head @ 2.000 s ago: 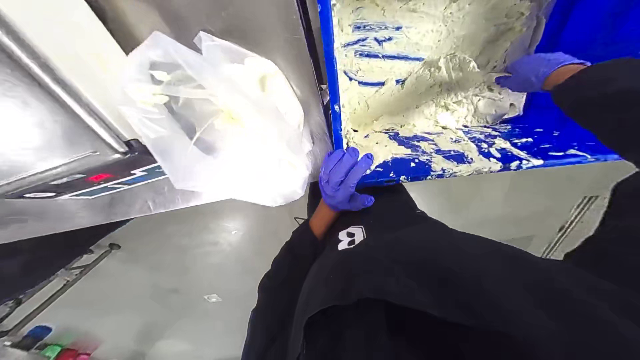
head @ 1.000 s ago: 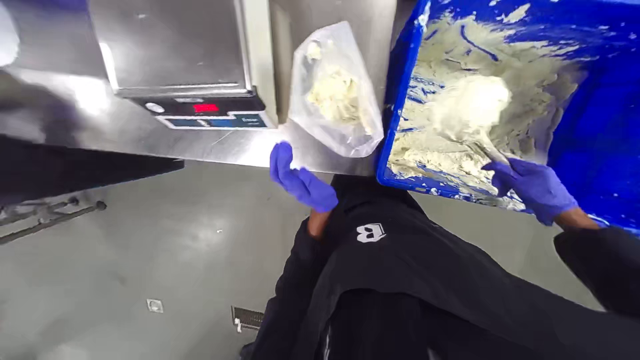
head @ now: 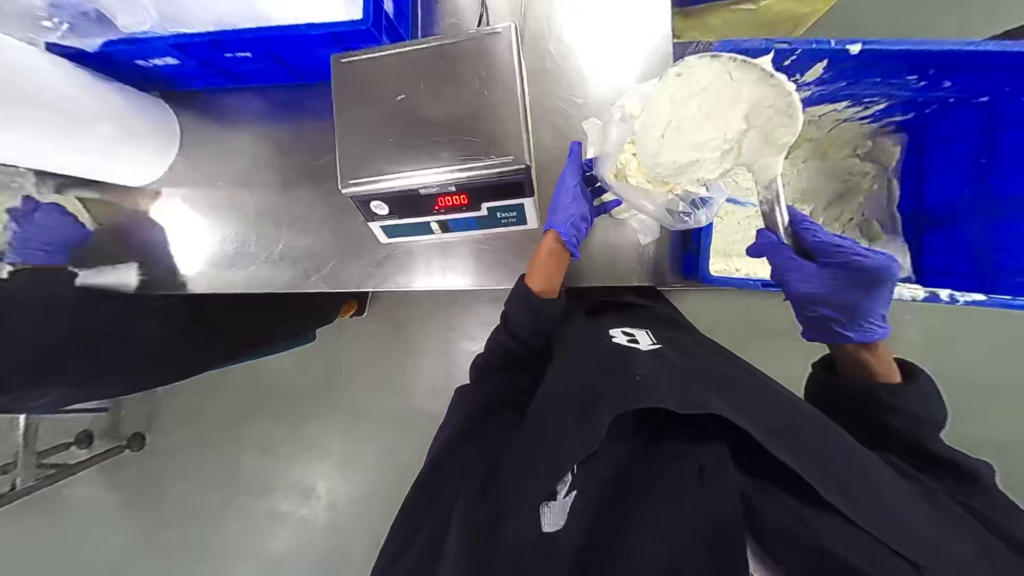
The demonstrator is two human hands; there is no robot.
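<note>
My right hand [head: 832, 276], in a purple glove, grips the metal handle of a large round scoop [head: 774, 204]. Pale, thick batter-like paste [head: 708, 116] is heaped on the scoop, over a clear plastic bag [head: 680, 208] that has more pale paste inside. My left hand [head: 573, 200], also gloved, is at the bag's left side with its fingers spread; whether it touches the bag is unclear. To the right, a blue plastic crate [head: 960, 184] holds more paste, smeared on its walls. A digital bench scale [head: 432, 120] with a bare steel plate stands left of my left hand.
A steel table [head: 264, 216] carries these things. Another blue crate [head: 240, 60] is at the back left, beside a large white roll [head: 88, 116]. At the far left is a co-worker's gloved hand [head: 44, 232]. A yellowish sheet or bag [head: 752, 20] lies behind the right crate.
My right hand has lifted the loaded scoop from the blue crate and moved it left over the bag. My left hand has moved up beside the bag. The view has shifted.
</note>
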